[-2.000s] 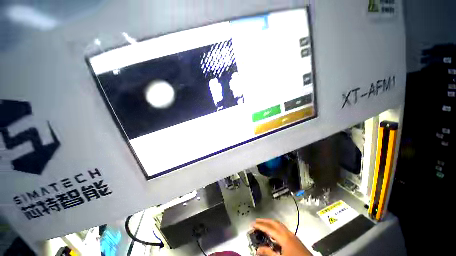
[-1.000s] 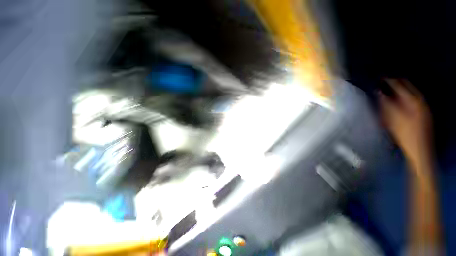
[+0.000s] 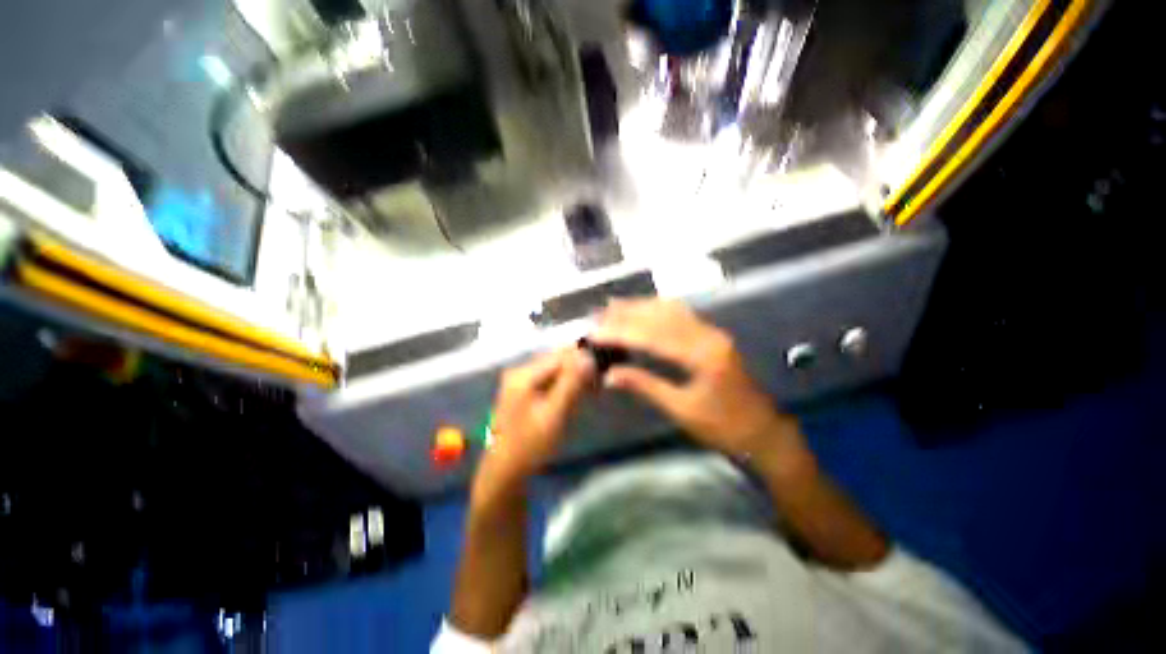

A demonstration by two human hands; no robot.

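A small dark part (image 3: pixel 596 354) is between my two hands, in front of the machine's grey front panel (image 3: pixel 767 313). My right hand (image 3: pixel 671 364) pinches it from the right with thumb and fingers. My left hand (image 3: pixel 532 406) has its fingertips at the part's left side. The part is blurred and mostly covered by the fingers, so its shape cannot be told. A small dark fixture (image 3: pixel 591 233) stands on the bright machine bed just beyond my hands.
A large black box (image 3: pixel 384 141) stands inside the machine. Yellow-black bars flank the opening at left (image 3: pixel 166 307) and right (image 3: pixel 991 109). A red-yellow button (image 3: pixel 448 445) and white buttons (image 3: pixel 853 340) sit on the panel. A blue-lit screen (image 3: pixel 198 224) is at left.
The view has swung from the upper display down to the bed and panel. My right hand has come from the far right to the middle, and both hands now meet at the small dark part.
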